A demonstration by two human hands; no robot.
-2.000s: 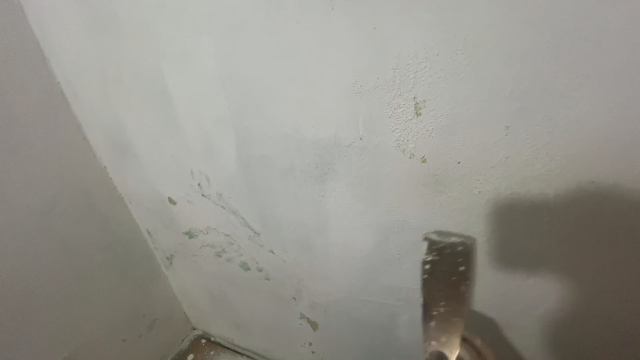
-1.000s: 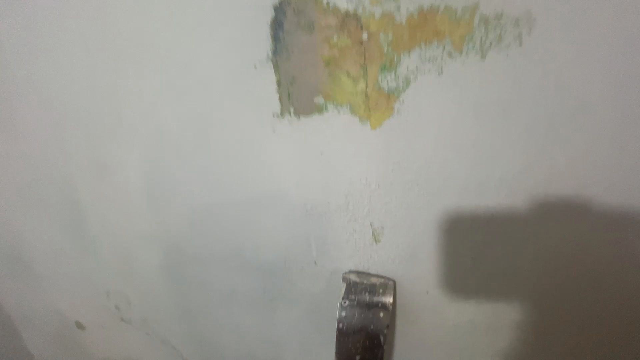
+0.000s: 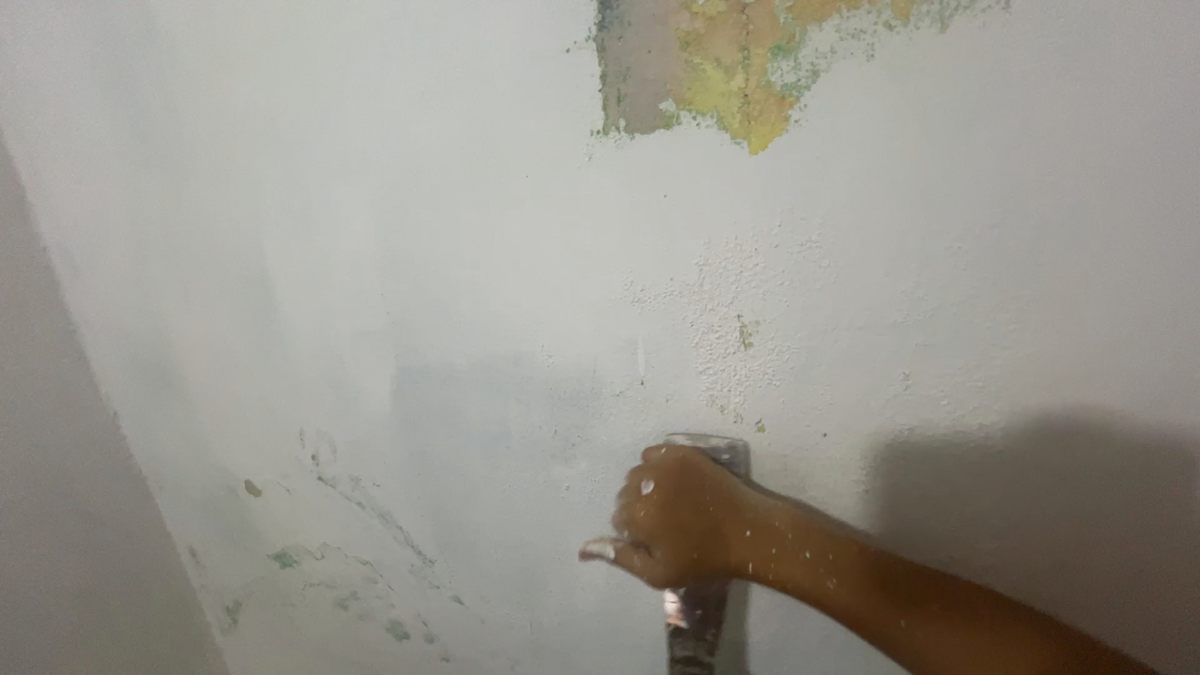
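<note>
A metal scraper [image 3: 692,614] with pale specks stands upright against the white painted wall [image 3: 506,253], its flat tip just above my hand. Across its middle lies my right hand [image 3: 680,516], fingers curled around it and the thumb sticking out to the left. White paint spots mark this hand and forearm. The scraper's lower end is cut off by the frame's bottom edge. Just above the tip is a rough, blistered patch of paint [image 3: 741,328] with small greenish chips. My left hand is out of view.
Higher up, a bared wall patch [image 3: 712,70] shows grey, yellow and orange layers. Scuffed greenish marks [image 3: 356,572] spread at lower left. A greyer adjoining wall [image 3: 75,469] meets this one at the left corner. A dark shadow falls at right.
My right hand and forearm have come into view over the scraper; neither earlier frame shows them. The view has shifted, with the bared patch in sight since one second ago.
</note>
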